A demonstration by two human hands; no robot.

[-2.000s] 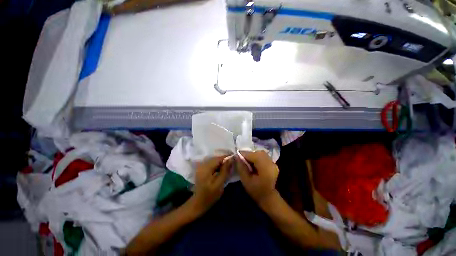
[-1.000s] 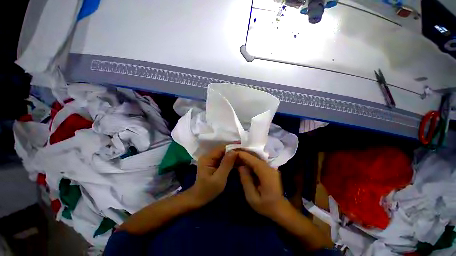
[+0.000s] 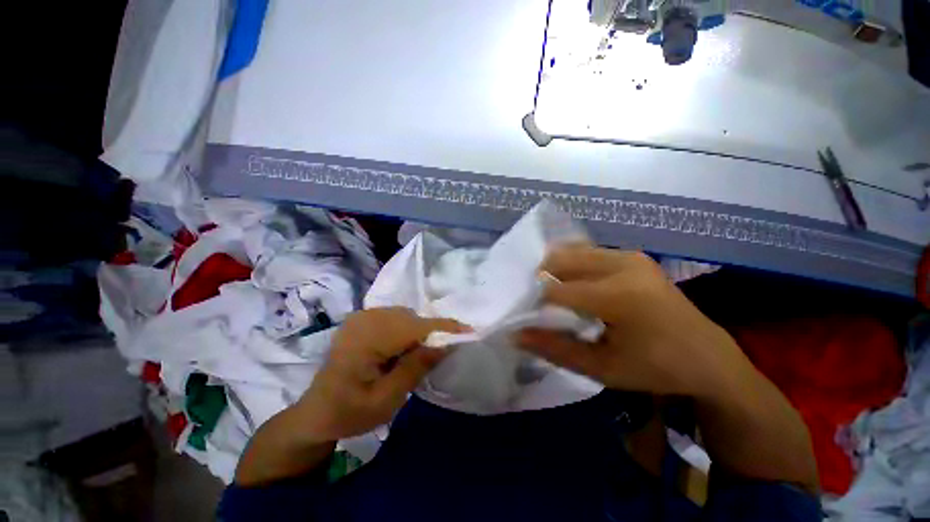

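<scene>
A white garment piece is held up over my lap, just in front of the table's front edge. A stiffer band runs between my hands. My left hand pinches its left end between thumb and fingers. My right hand grips the cloth on the right, fingers folded over it and slightly blurred. The presser foot area of the sewing machine shows at the top, lit brightly; nothing is seen under it clearly.
Thread snips lie on the table right of the needle area. A printed ruler runs along the front edge. White strips and blue tape are at left. White, red and green garments heap below left; a red bundle sits right.
My hands have risen and moved apart, the right one moving right and up over the cloth. The piece is more folded and turned. The view has shifted, cutting off most of the machine head.
</scene>
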